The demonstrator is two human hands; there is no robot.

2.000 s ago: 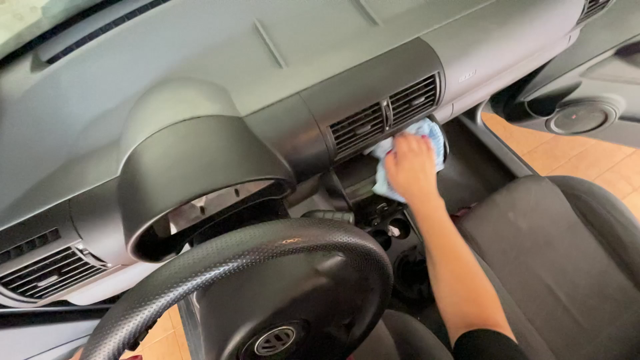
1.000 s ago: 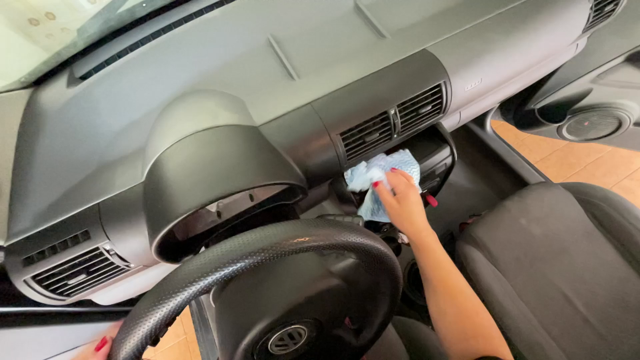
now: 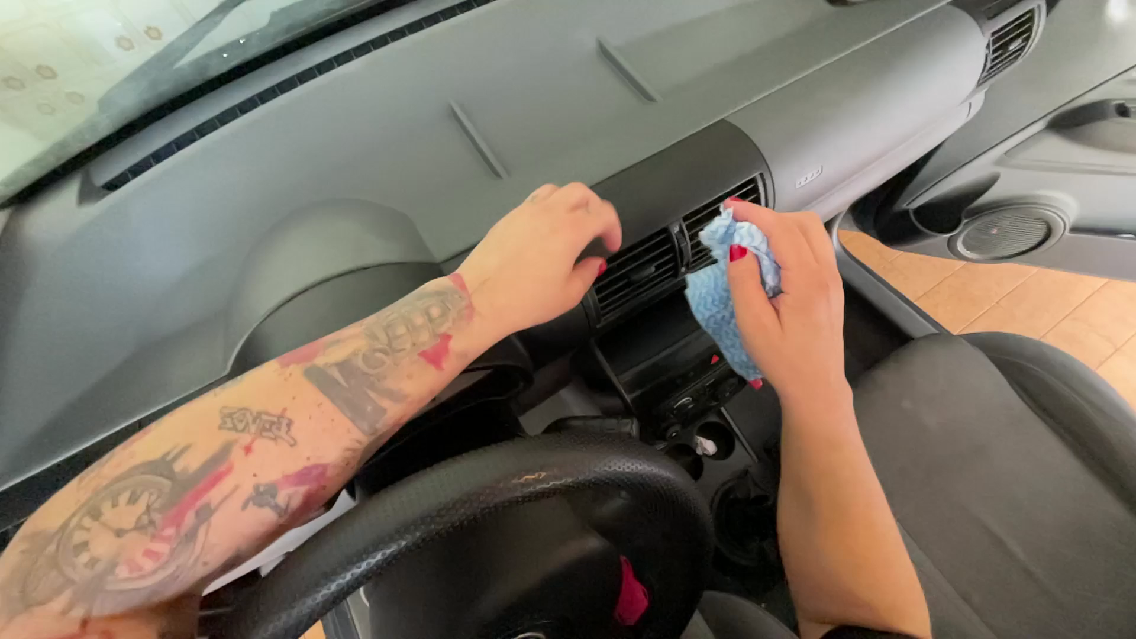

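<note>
My right hand [image 3: 794, 293] grips a crumpled blue-and-white cleaning cloth [image 3: 723, 306] between thumb and fingers, in front of the right centre air vent [image 3: 723, 213]. The cloth's lower part hangs down over the edge of the centre console. My left hand [image 3: 546, 253] is over the dashboard beside the left centre air vent [image 3: 637, 273], its fingers curled and its thumb apart from them. I see nothing in it, though its palm side is partly hidden. The left forearm crosses over the instrument hood [image 3: 328, 240].
The black steering wheel [image 3: 497, 470] stands nearest, below the left forearm. Right of it are a cup holder [image 3: 710, 444] with a small crumpled white thing in it and the gear lever area [image 3: 745, 515]. A grey passenger seat [image 3: 985, 453] and a door with a speaker [image 3: 1012, 232] lie at right.
My left hand has come up from the lower left, by the steering wheel, to the centre of the dashboard. My right hand has raised the cloth in front of the vents.
</note>
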